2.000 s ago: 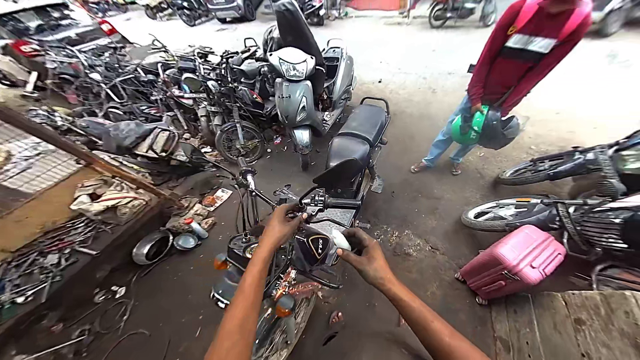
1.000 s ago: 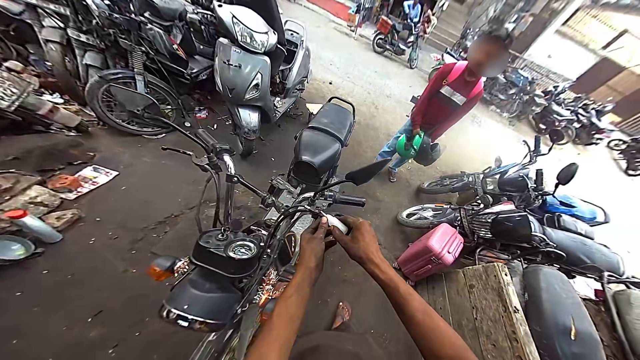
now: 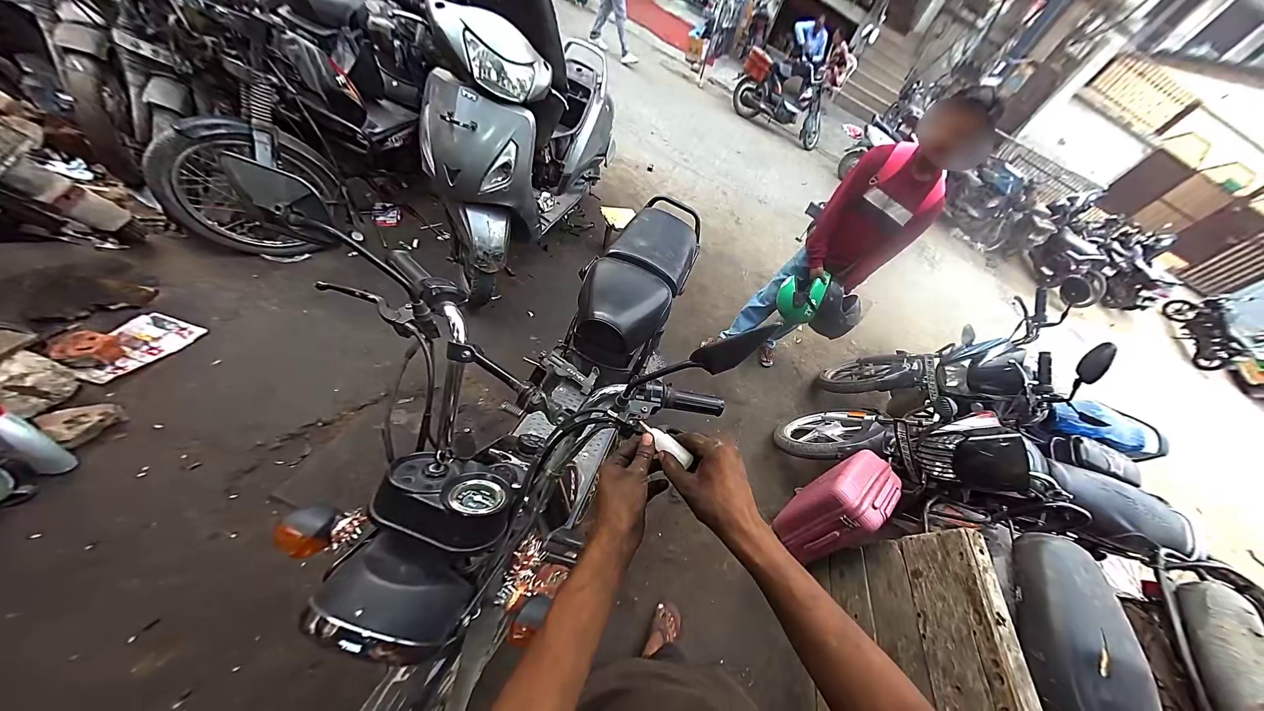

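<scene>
A small white object [image 3: 670,447], perhaps a tube or bottle, is pinched in the fingers of my right hand [image 3: 713,479]. My left hand [image 3: 624,484] meets it at its upper left end, thumb and fingers close together; whether it grips the object or something thin at its tip cannot be told. Both hands are just below the black handlebar grip [image 3: 693,402] of a motorcycle. Its round speedometer [image 3: 476,496] and black headlamp housing [image 3: 395,597] lie to the left of my hands, and its black seat [image 3: 624,306] is beyond them. The seat's front adjoins an exposed frame with no fuel tank on it.
A grey scooter [image 3: 494,148] stands behind the motorcycle, beside several parked motorcycles. A person [image 3: 879,212] with a green helmet [image 3: 802,298] stands at the right. Nearer are a pink suitcase [image 3: 839,504], a wooden bench [image 3: 948,602] and more motorcycles. A mirror [image 3: 743,349] juts out above my hands.
The dark emblem-bearing panel held two seconds ago no longer shows in my hands. Both hands are now close together at the white object. The view has turned right.
</scene>
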